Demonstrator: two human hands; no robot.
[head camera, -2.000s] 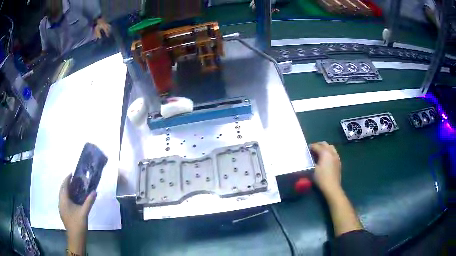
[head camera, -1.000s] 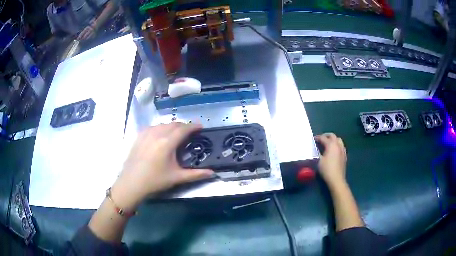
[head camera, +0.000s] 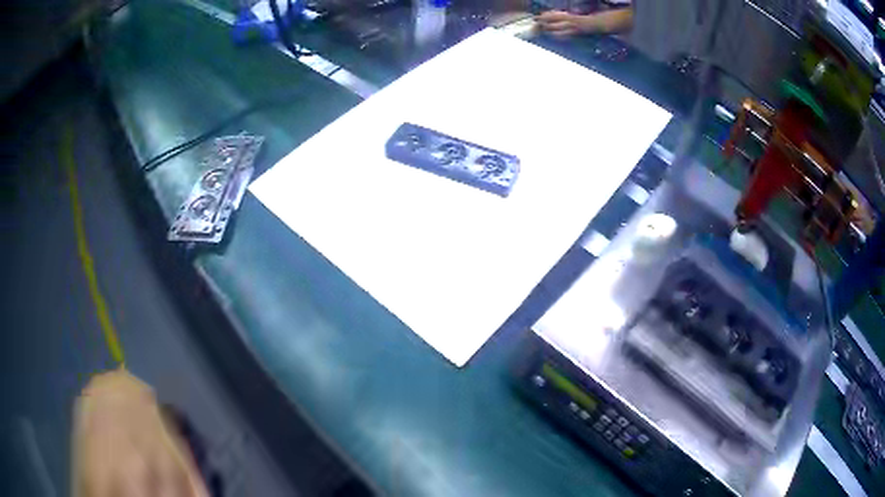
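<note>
A black three-fan unit (head camera: 453, 158) lies flat on the white sheet (head camera: 427, 262). Another black three-fan unit (head camera: 735, 338) sits on the fixture of the silver-topped machine (head camera: 604, 313) at the right, blurred. My left hand (head camera: 131, 437) is blurred and cut off by the bottom edge at the lower left, away from the bench. Its fingers do not show clearly, so I cannot tell whether it holds anything. My right hand is not in view.
A silver-grey three-ring piece (head camera: 215, 189) lies near the bench's left edge. The machine's control panel (head camera: 590, 406) faces the front. The red barrel (head camera: 776, 165) stands over the machine. Another person's hand (head camera: 568, 23) is beyond the sheet.
The view has swung left. My left hand has left the unit on the machine and is now at the lower left. My right hand has gone out of view.
</note>
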